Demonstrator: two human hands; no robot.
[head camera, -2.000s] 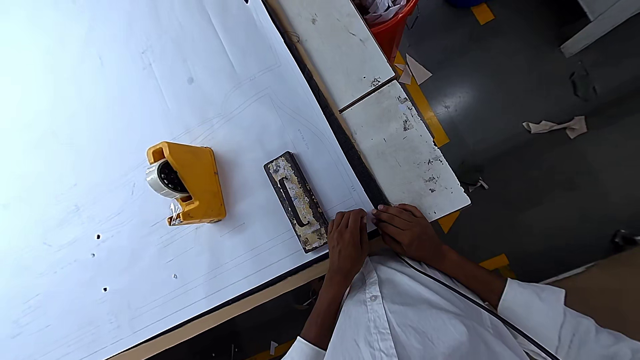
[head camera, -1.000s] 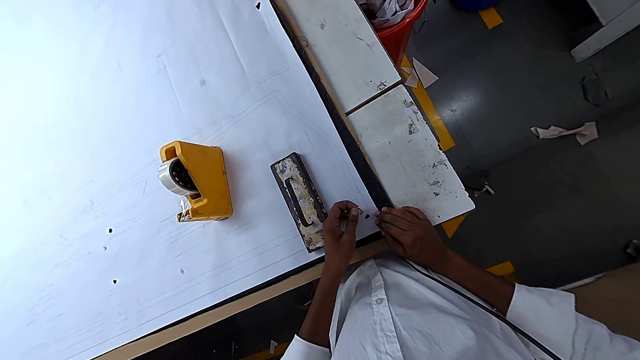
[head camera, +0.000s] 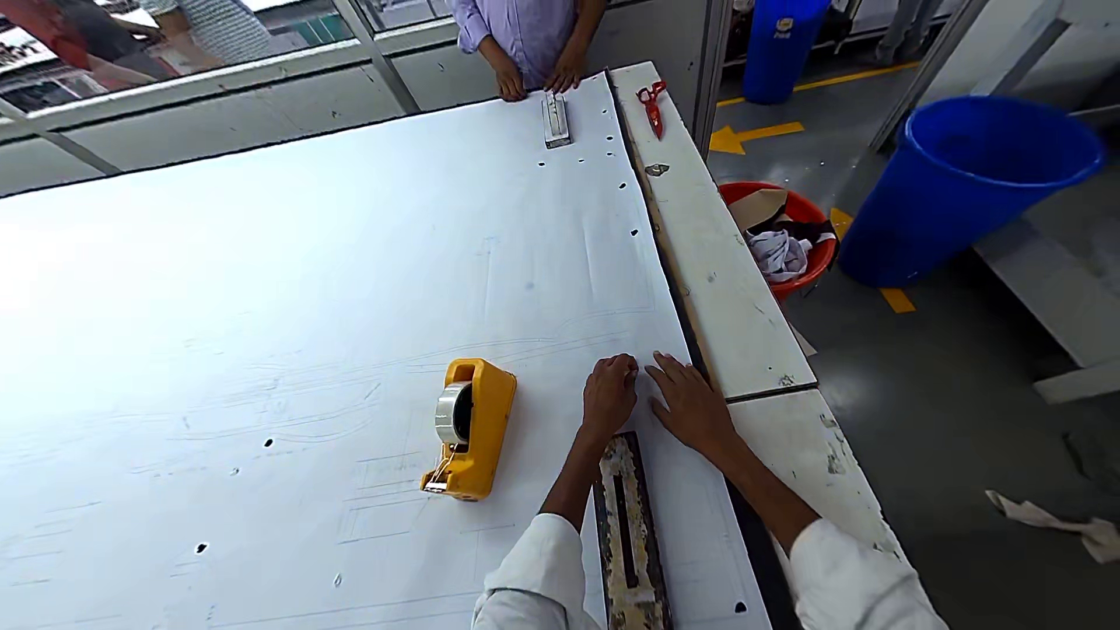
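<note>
A large white paper sheet (head camera: 394, 289) with faint pencil lines and small dark holes covers the table. My left hand (head camera: 610, 394) is over the sheet with its fingers curled together; whether it pinches something small cannot be told. Beside it, my right hand (head camera: 691, 402) rests on the paper near the dark edge, fingers apart and holding nothing. Just below my left hand lies a worn metal weight (head camera: 630, 534) with a slot along its middle. A yellow tape dispenser (head camera: 490, 429) with a roll of clear tape stands to the left of my hands.
At the far edge a person's hands (head camera: 538, 80) are by another weight (head camera: 556, 121). Red scissors (head camera: 652, 109) lie on the white side boards (head camera: 717, 289). Right of the table are a red bin (head camera: 818, 262) with scraps and a blue bin (head camera: 945, 201).
The view has swung up toward the far end of the table. Both hands have moved from the near corner, by the weight's near end, to just beyond its far end.
</note>
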